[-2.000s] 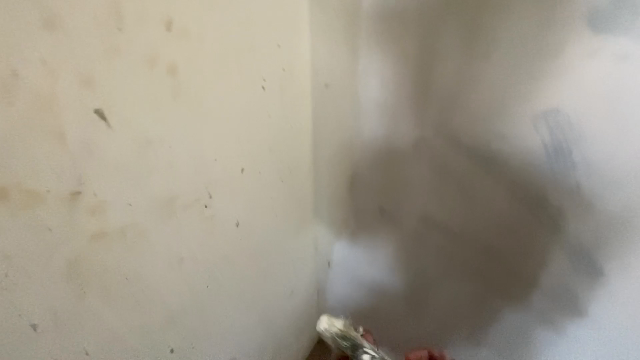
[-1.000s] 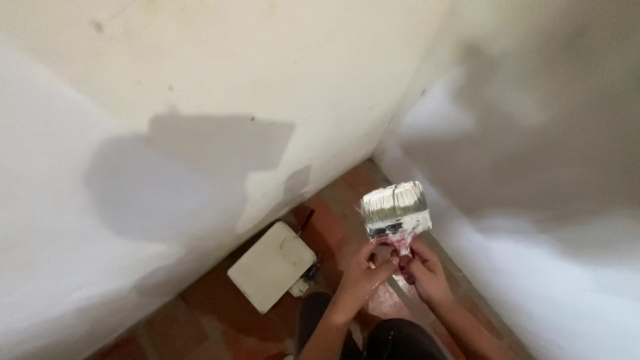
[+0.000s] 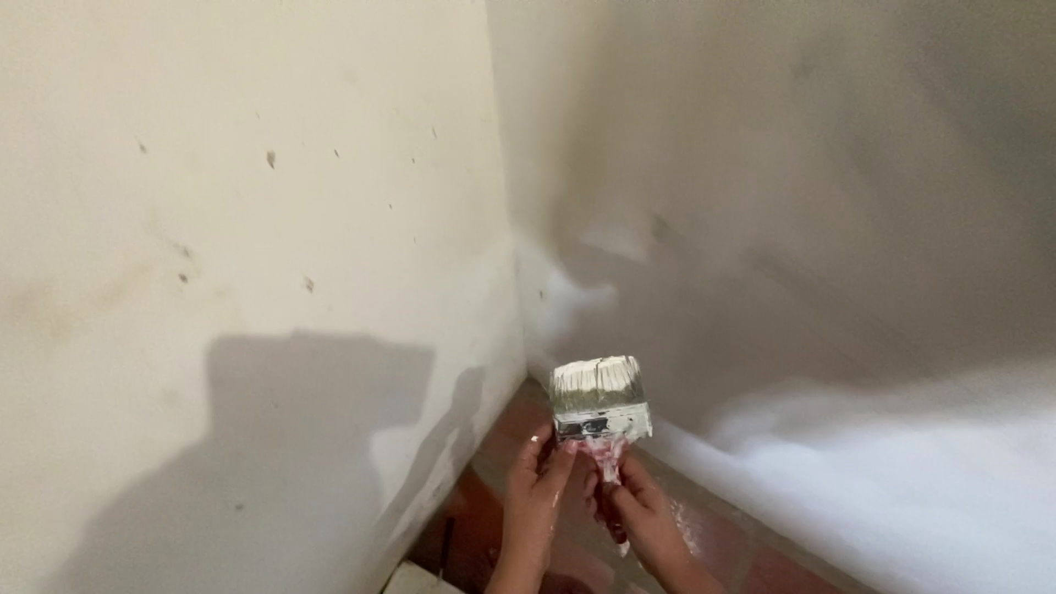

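A wide flat paintbrush (image 3: 601,400) points upward, its bristles and ferrule coated in white paint. Its red handle, smeared with white, is gripped by my right hand (image 3: 635,499). My left hand (image 3: 540,474) holds the brush from the left, with thumb and fingers at the top of the handle just under the ferrule. Specks of white paint show on the fingers. The bristles touch neither wall.
A cream wall (image 3: 247,206) with dark chips and stains meets a shadowed wall (image 3: 784,247) at a corner. Below lies a red tiled floor (image 3: 767,569). The edge of a whitish lid or container (image 3: 417,580) shows at the bottom, beside the left wall.
The view has tilted up from the floor since one second ago, and the whitish flat object has mostly left it. Both hands were on the brush then too.
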